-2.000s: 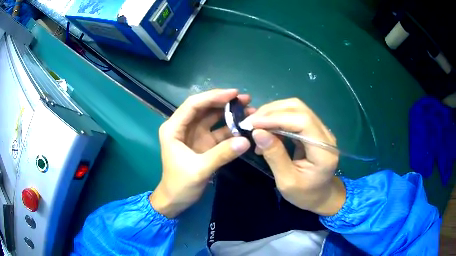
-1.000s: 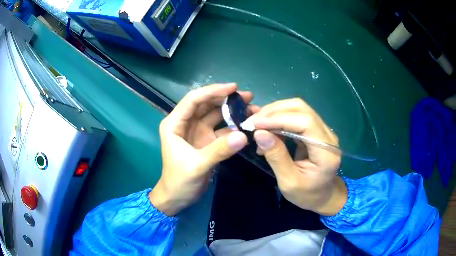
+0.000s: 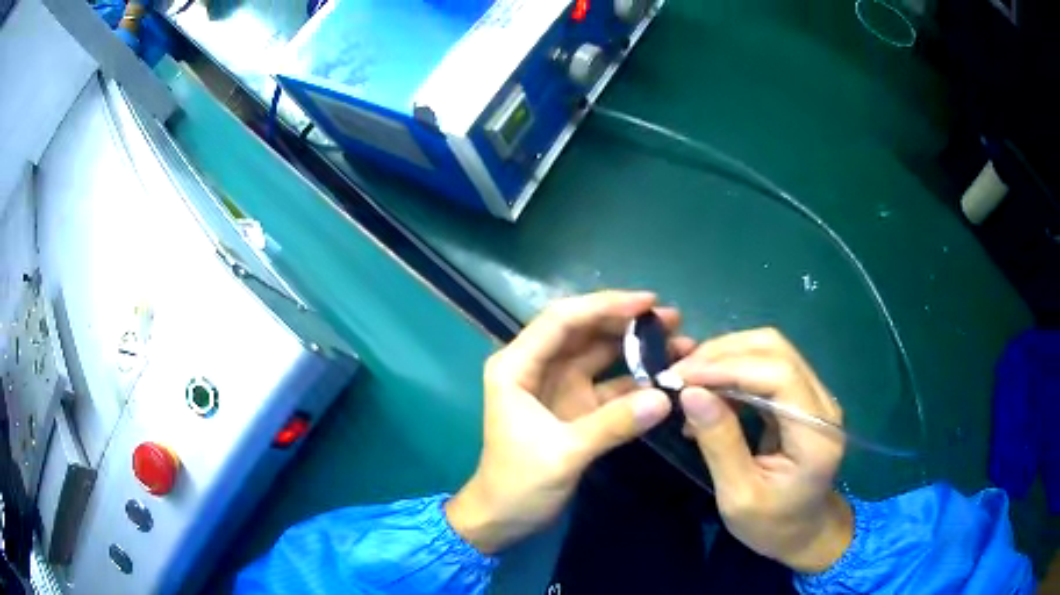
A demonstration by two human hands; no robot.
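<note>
My left hand [image 3: 556,401] holds a small black device, likely a smartwatch case [image 3: 646,345], by its edges between thumb and fingers. The device is tilted nearly edge-on and shows a shiny silvery rim. My right hand [image 3: 773,447] pinches a small whitish dispensing tip [image 3: 670,380] against the device's near edge. A thin clear tube [image 3: 845,250] runs from behind that hand and curves over the green mat to the blue controller box [image 3: 395,70]. My fingers cover part of the device and the tip.
A pale grey-white machine [image 3: 221,302] stands at left with a red emergency stop [image 3: 155,468], a green-ringed button and a lit red switch. A raised bench edge runs diagonally beside it. Dark blue cloth [image 3: 1029,407] and a pale post [image 3: 985,194] are at right.
The view has shifted, so the hands, box and machine sit further right and lower, and more of the box's front shows. Both hands keep their hold on device and tip.
</note>
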